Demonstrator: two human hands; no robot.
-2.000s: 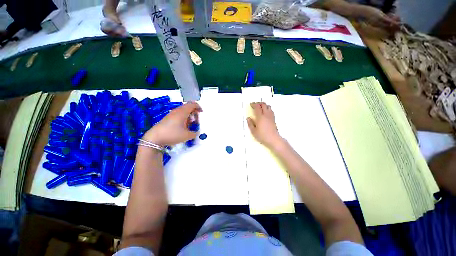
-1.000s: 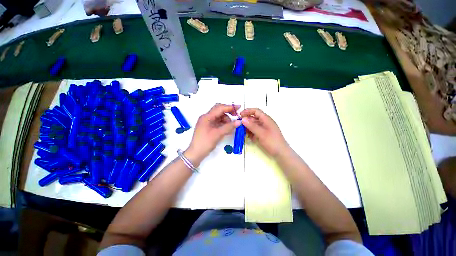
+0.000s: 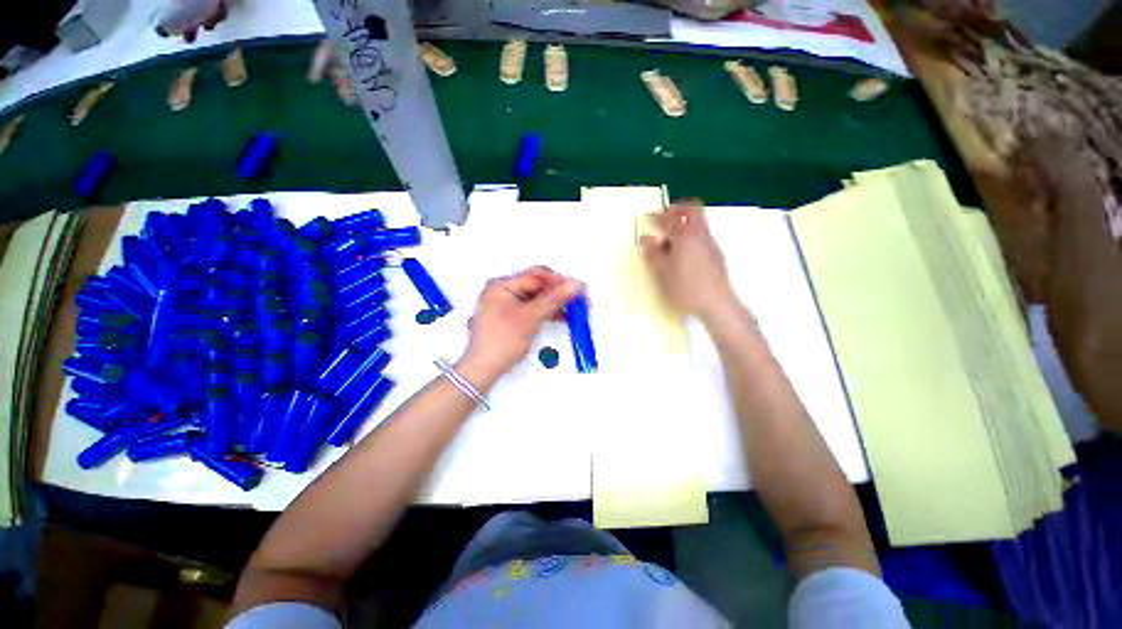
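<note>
My left hand [image 3: 514,322] pinches the upper end of a blue cylinder [image 3: 580,334], which points down toward me over the white surface. A round dark disc [image 3: 549,356] lies just left of the cylinder. My right hand [image 3: 687,261] is blurred over the upper part of a long yellow sheet [image 3: 650,492]; whether its fingertips hold anything cannot be told. A heap of blue cylinders [image 3: 234,332] lies on the left. One cylinder [image 3: 426,285] lies apart from the heap, with a dark disc at its lower end.
A green conveyor belt [image 3: 615,141] carries tan pieces [image 3: 662,92] and blue cylinders. A grey post [image 3: 400,123] stands before it. Stacked yellow sheets [image 3: 935,369] lie at right, more [image 3: 37,332] at far left. Another person's arm [image 3: 1070,258] and hand [image 3: 191,15] show at the edges.
My left hand has gone from the heap to the middle, now with a cylinder. Both hands met at it a second ago; my right hand has since moved back up to the yellow sheet. Belt pieces shifted left.
</note>
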